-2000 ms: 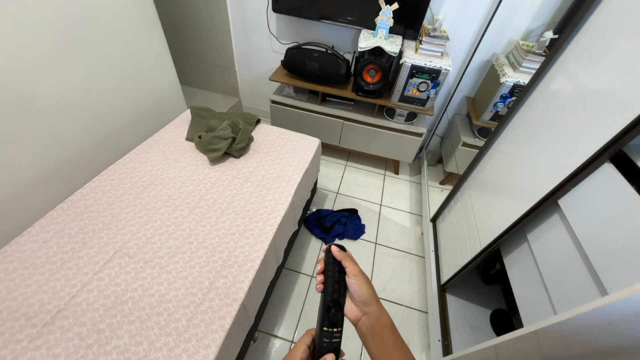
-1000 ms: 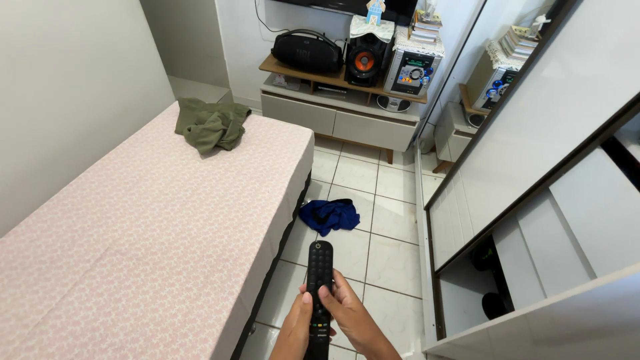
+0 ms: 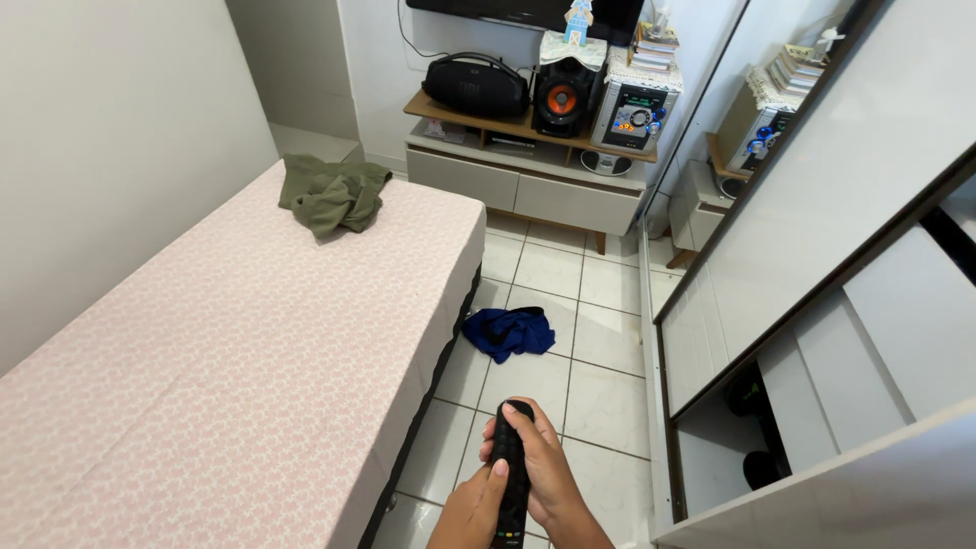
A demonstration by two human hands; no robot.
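Both of my hands hold a black remote control (image 3: 512, 476) at the bottom centre, its keys facing up. My left hand (image 3: 471, 507) grips its lower left side, with the thumb on the keys. Around the right side and the back wraps my right hand (image 3: 545, 465), its thumb lying near the top end. Beyond the remote, a blue garment with a black band (image 3: 509, 332) lies crumpled on the tiled floor. An olive-green garment (image 3: 333, 194) rests in a heap on the far end of the bed.
A bed with a pink patterned sheet (image 3: 252, 328) stands on the left. Ahead, a TV cabinet (image 3: 526, 187) bears a black portable speaker (image 3: 476, 85), an orange-coned speaker (image 3: 563, 99) and a stereo (image 3: 634, 116) below a television (image 3: 526, 14). An open wardrobe with a sliding door (image 3: 793, 229) lines the right.
My right thumb has moved up the remote towards its top end since one second ago. Two seconds ago my left hand was lower, near the remote's bottom end.
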